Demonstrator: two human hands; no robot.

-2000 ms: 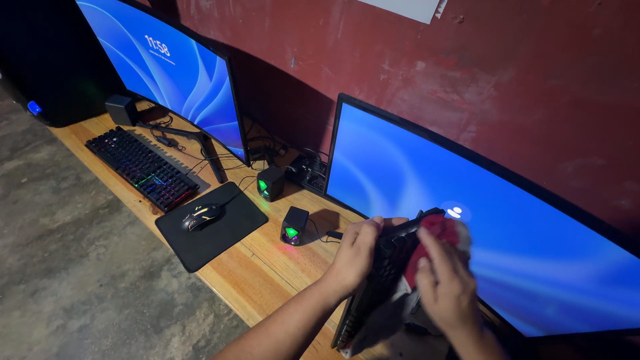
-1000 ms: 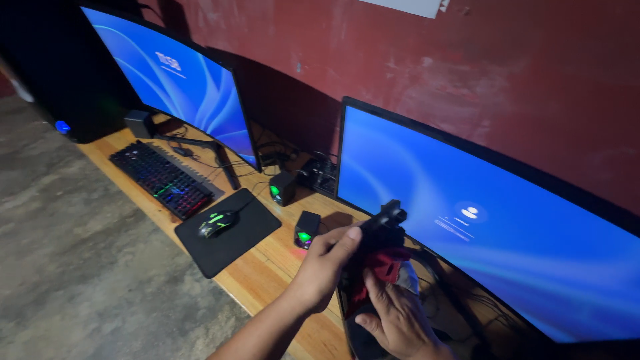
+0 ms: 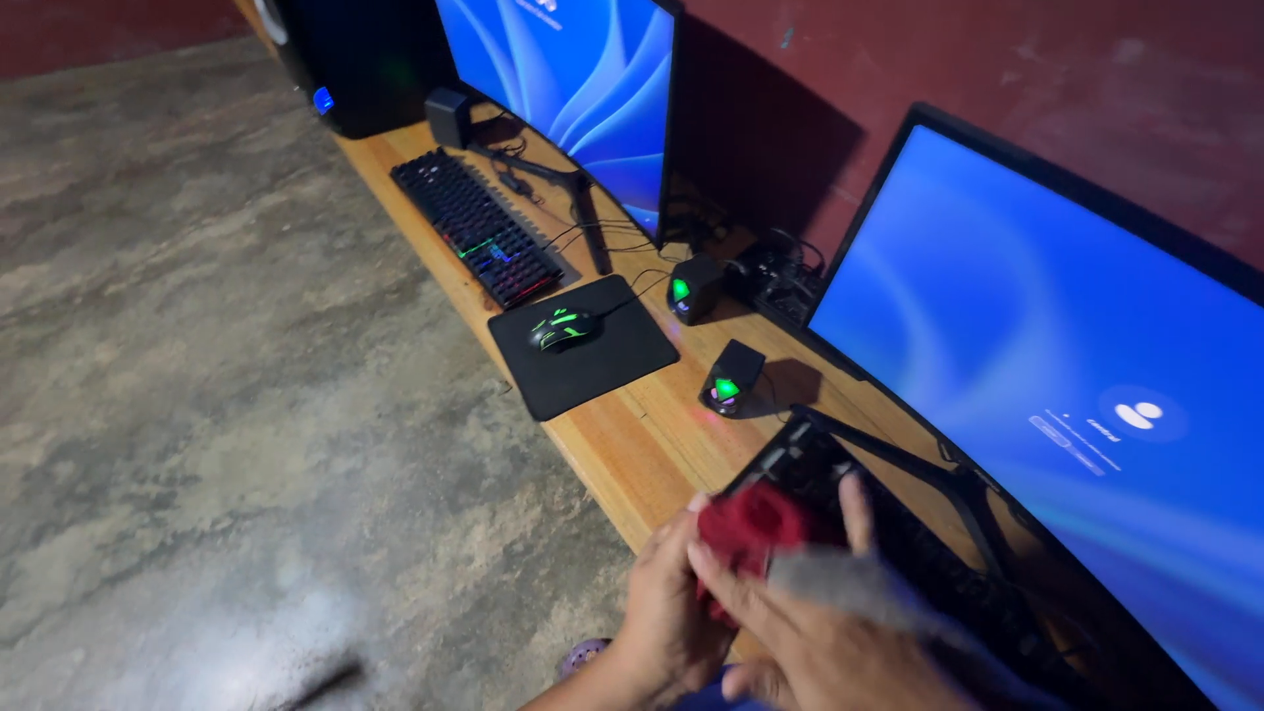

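Observation:
A red and grey cloth (image 3: 755,523) is bunched between my two hands over the near part of the wooden desk. My left hand (image 3: 667,602) is at the cloth's left side, its fingers curled against it. My right hand (image 3: 820,632) lies across the cloth with its thumb raised, blurred by motion. Behind and beneath the cloth, a black keyboard (image 3: 805,449) rests in front of the right monitor, mostly covered by my hands. Whether my left hand also touches the keyboard's edge cannot be told.
The lit right monitor (image 3: 1027,296) stands close by. Two small speakers (image 3: 733,375) glow green. Further left are a mouse (image 3: 563,329) on a black pad (image 3: 612,370), a second keyboard (image 3: 479,227), another monitor (image 3: 583,89) and a computer tower (image 3: 370,69). Cables lie behind the speakers.
The keyboard, earlier held up and tilted in my left hand, is now lower, near the desk. Both hands have come together around the cloth. The view has shifted.

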